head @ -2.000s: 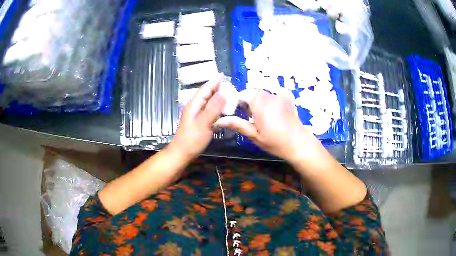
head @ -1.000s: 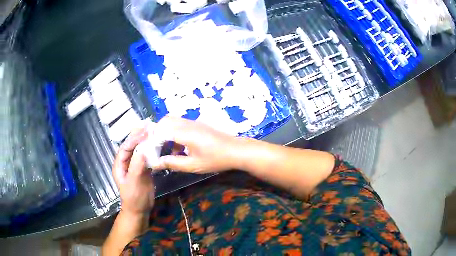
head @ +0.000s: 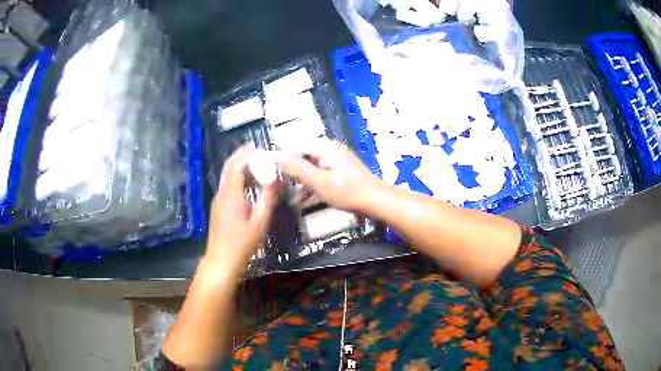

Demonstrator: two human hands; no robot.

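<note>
My left hand (head: pixel 243 206) is over the clear blister tray (head: pixel 217 156), its fingers around a small white piece (head: pixel 262 168), partly hidden and blurred. My right hand (head: pixel 330 170) reaches in from the right with its fingertips at the same piece; I cannot tell whether it grips anything. White oblong housings (head: pixel 291 109) lie in a column in the tray, one more at its upper left (head: pixel 240 113) and one low near the front edge (head: pixel 327 222). A heap of small white moulded parts (head: pixel 427 94) fills the blue tray (head: pixel 520 190) right of my hands.
Stacked filled trays (head: pixel 109 138) stand at the left on blue trays. An open poly bag (head: pixel 504 54) lies behind the heap. A clear tray of stem parts (head: pixel 572 145) and a blue tray of them (head: pixel 636 94) are at right. A brown carton (head: pixel 148 319) is below the bench's front edge.
The camera view has swung back left, showing the stacked trays more fully. My hands are now further over the clear tray, still together at the white piece.
</note>
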